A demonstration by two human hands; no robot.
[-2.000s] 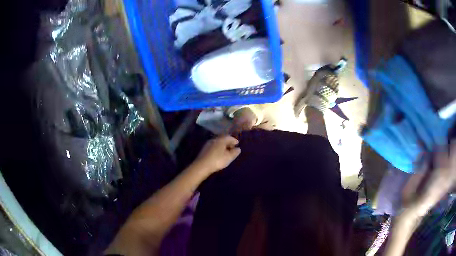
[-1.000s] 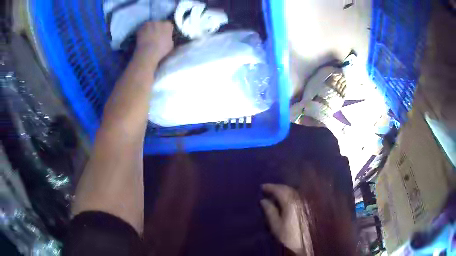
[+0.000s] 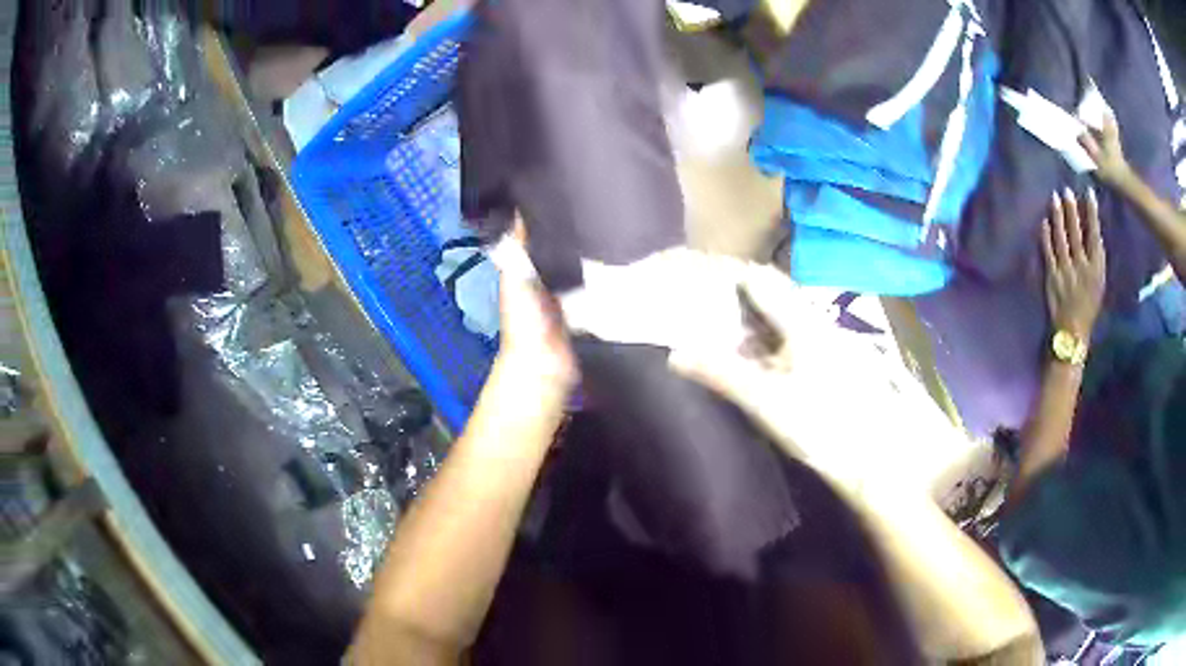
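Observation:
A long stack of dark cut panels [image 3: 572, 130] hangs over the near part of the blue plastic basket and runs down toward my lap. My left hand [image 3: 533, 306] grips its left edge, thumb up. My right hand [image 3: 722, 325] is at its right side, blurred and overexposed, and appears closed around its middle. A bright white area crosses the stack between my hands; I cannot tell whether it is fingers or a pale band. The stack's lower part [image 3: 702, 455] slants down to the right.
The blue basket [image 3: 371, 280] holds pale scraps [image 3: 475, 280]. Shiny plastic bags [image 3: 267, 377] lie over dark goods at left. At right, another person's hands [image 3: 1073, 260] rest on dark cloth beside blue pieces [image 3: 865, 247]. Scraps lie on the bright floor.
My left hand has left the basket's inside and is on the dark stack, which is now raised in front of me. My right hand has joined it. Another person's hands now show at right.

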